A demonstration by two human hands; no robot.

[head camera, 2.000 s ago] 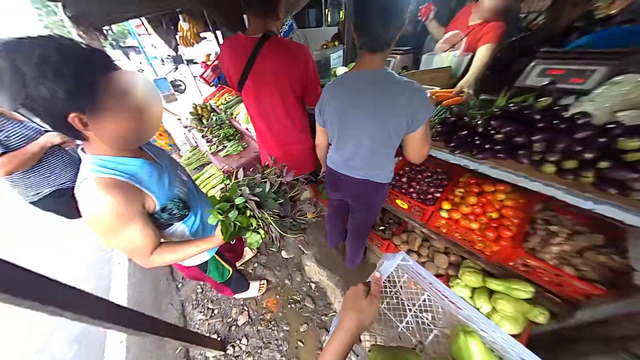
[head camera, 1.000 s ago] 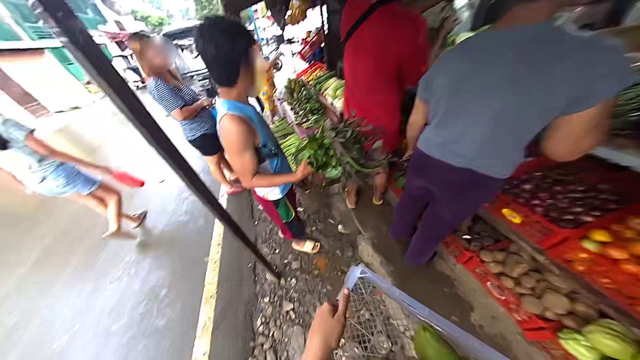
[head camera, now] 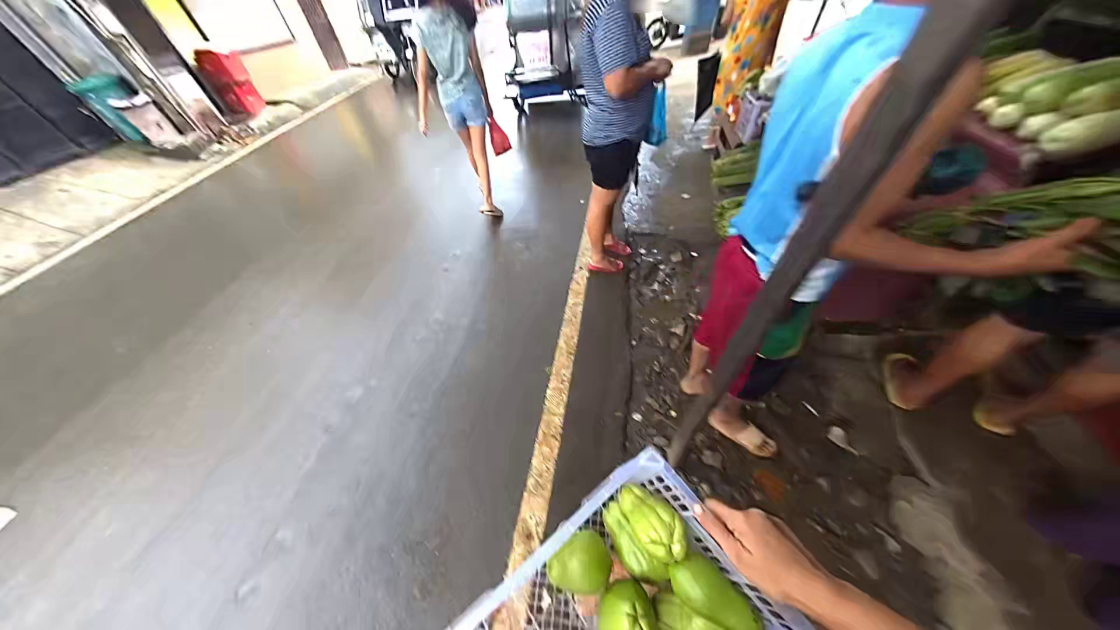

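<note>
A pale blue plastic crate (head camera: 646, 462) with mesh sides is at the bottom of the view, cut off by the lower edge. Several green chayotes (head camera: 646, 532) lie inside it. My right hand (head camera: 757, 547) is against the crate's right side, its fingers at the rim and the forearm coming from the lower right. The hidden side of the rim covers part of its grip. My left hand is out of view.
A slanted dark pole (head camera: 809, 254) rises just beyond the crate. Behind it, a person in a blue tank top (head camera: 792, 157) stands beside vegetables (head camera: 1050, 96). Two people are farther along the wet road (head camera: 350, 350), near parked vehicles. Rubble lines the roadside.
The view has swung left towards the road. My left hand, earlier on the crate's left side, is out of view; my right hand now shows at its right side. More chayotes are visible.
</note>
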